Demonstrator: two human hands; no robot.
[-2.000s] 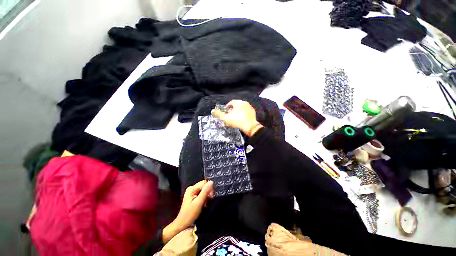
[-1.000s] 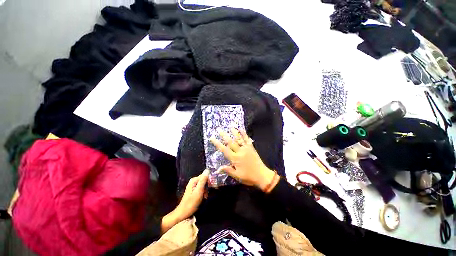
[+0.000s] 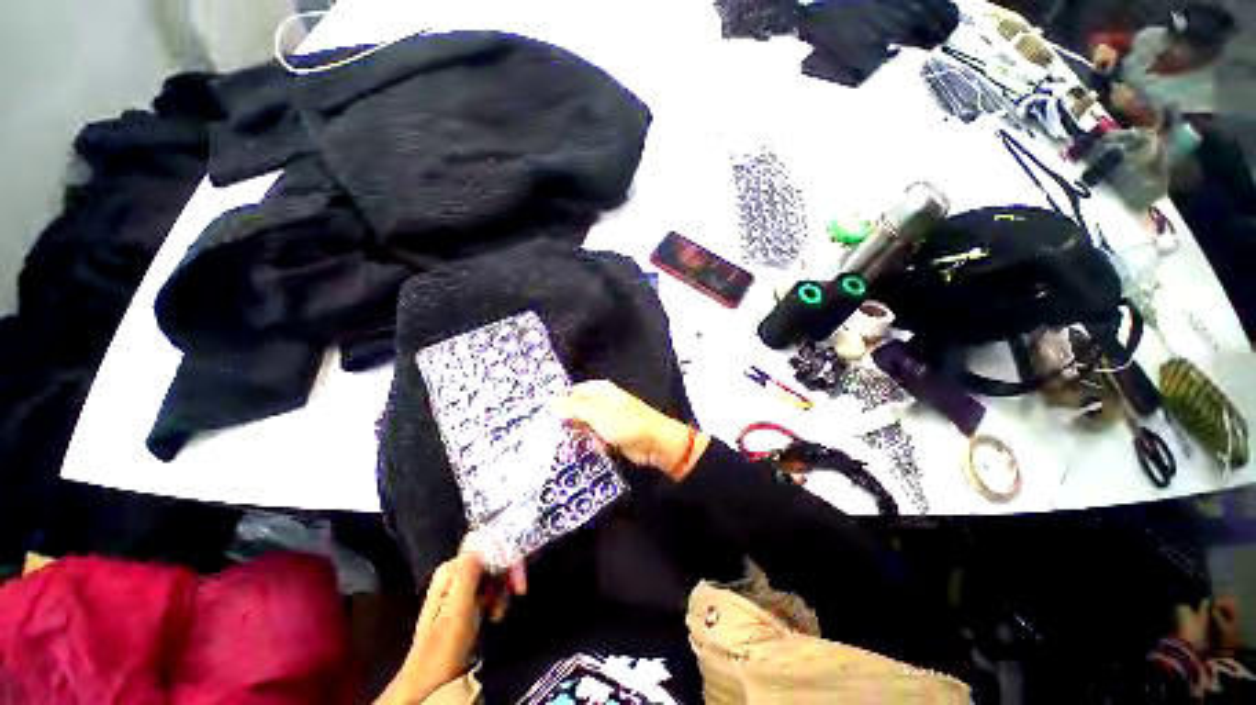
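Observation:
A clear blister tray of buttons or snaps point(image 3: 503, 413) lies tilted above the dark jacket cloth point(image 3: 579, 296) on my lap. My left hand point(image 3: 462, 606) pinches the tray's lower left corner. My right hand point(image 3: 616, 417) is at its right edge, fingertips on the plastic; whether they grip it is hard to tell. Round pockets show clearly at the tray's lower right; glare covers the rest.
A dark garment point(image 3: 455, 138) spreads over the white table. To the right are a phone point(image 3: 703, 269), thread cones point(image 3: 813, 309), a metal flask point(image 3: 898, 227), a black bag point(image 3: 1012, 282), red-handled scissors point(image 3: 813, 459) and a tape roll point(image 3: 992, 467). A pink-red coat point(image 3: 179, 631) is lower left.
The view has turned right, so the table things sit further left. My right hand has gone from flat on the tray to its right edge. The tray is now slanted.

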